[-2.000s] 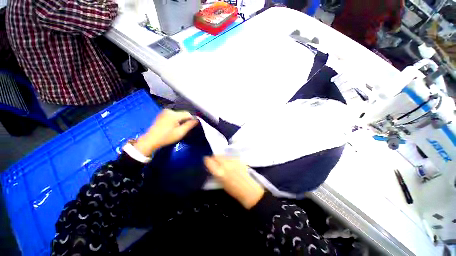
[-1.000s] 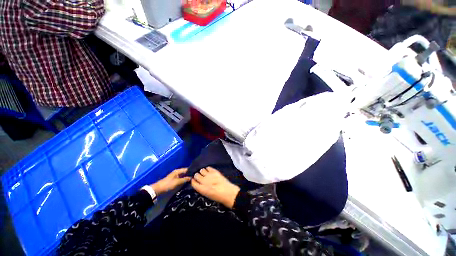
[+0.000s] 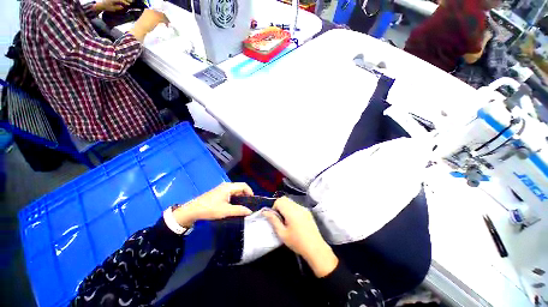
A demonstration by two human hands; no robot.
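My left hand (image 3: 217, 202) and my right hand (image 3: 295, 226) hold the edge of the navy cut panel (image 3: 231, 240) over my lap, close to each other. A pale striped or white panel (image 3: 259, 238) lies against the navy cloth under my hands. A larger pale panel (image 3: 369, 189) lies on the table's front part, over navy cloth (image 3: 393, 258) that hangs past the table edge. More navy cloth (image 3: 368, 127) stretches back across the table. The white sewing machine (image 3: 511, 162) stands at the right; its needle area (image 3: 473, 170) is near the panel's right end.
A blue plastic crate or lid (image 3: 120, 207) lies at the left. Black snips or tweezers (image 3: 496, 235) lie on the machine bed. A red tray (image 3: 266, 44) sits by the neighbouring machine (image 3: 223, 27). A person in a checked shirt (image 3: 90, 72) sits upper left, another in dark red (image 3: 447, 36) at the back.
My hands have moved up and right, gripping the navy edge, with a pale piece now showing between them. The view has shifted, showing more of the neighbouring machine.
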